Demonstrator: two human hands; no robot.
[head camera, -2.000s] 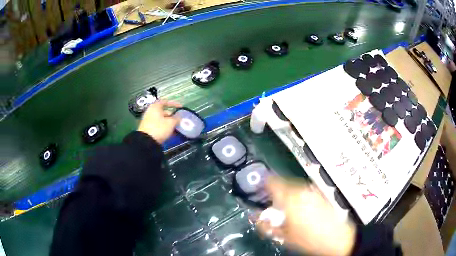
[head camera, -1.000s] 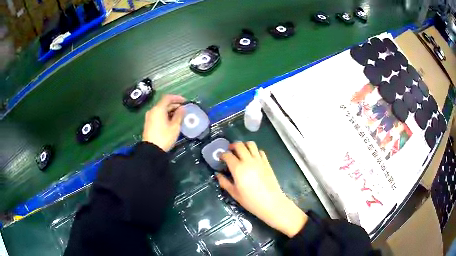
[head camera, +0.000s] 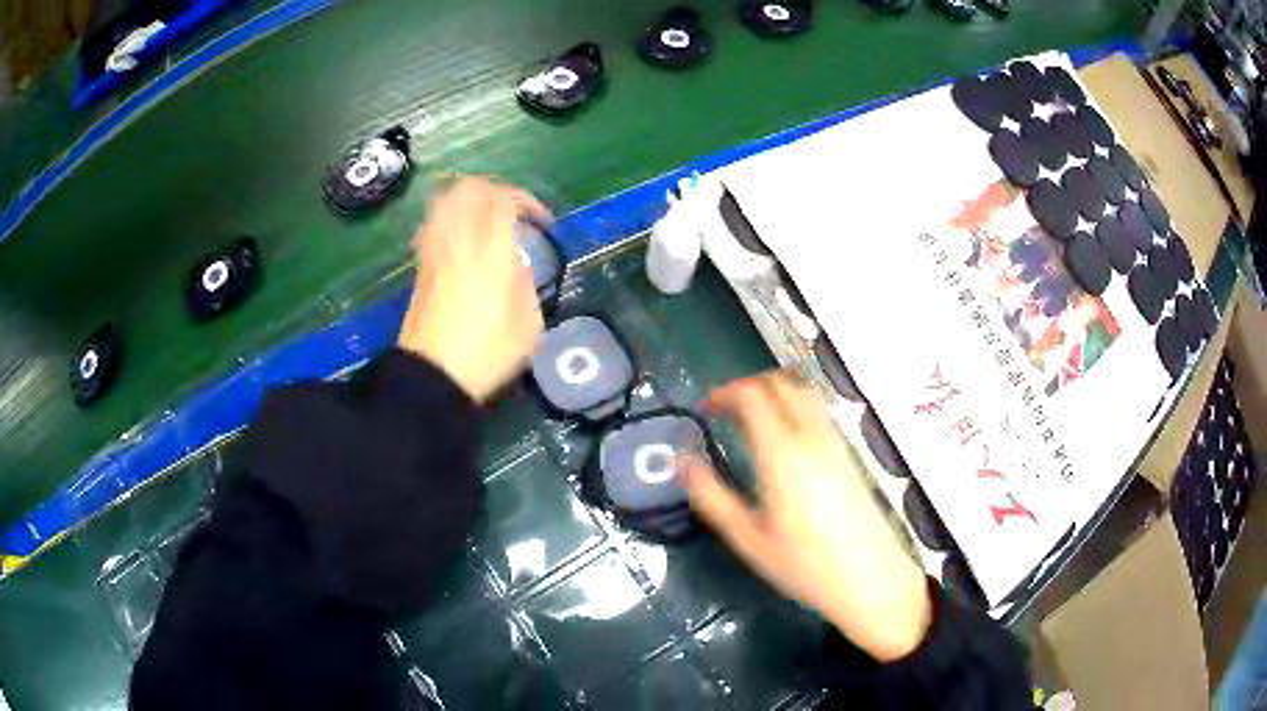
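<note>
Three black-rimmed units with pale grey faces and a white ring lie in a slanting row by the clear blister tray (head camera: 479, 521). My left hand (head camera: 479, 285), slightly blurred, is on the far grey-faced unit (head camera: 535, 264) and covers much of it; the fingers' hold is partly hidden. The middle grey-faced unit (head camera: 567, 375) lies free of both hands. My right hand (head camera: 785, 486) is beside the near grey-faced unit (head camera: 639, 486), thumb at its right side, fingers spread. Whether it grips the unit is unclear.
A white glue bottle (head camera: 674, 250) stands beside the newspaper stack (head camera: 889, 292), which carries black discs (head camera: 1091, 202). Black housings (head camera: 368, 171) lie along the green conveyor (head camera: 459, 104), behind its blue edge. Open cartons (head camera: 1132, 611) are at the right. A blue bin is at the upper left.
My right hand has moved from the middle unit to the right and nearer me, uncovering the near unit. My left hand now covers more of the far unit. The camera view has shifted.
</note>
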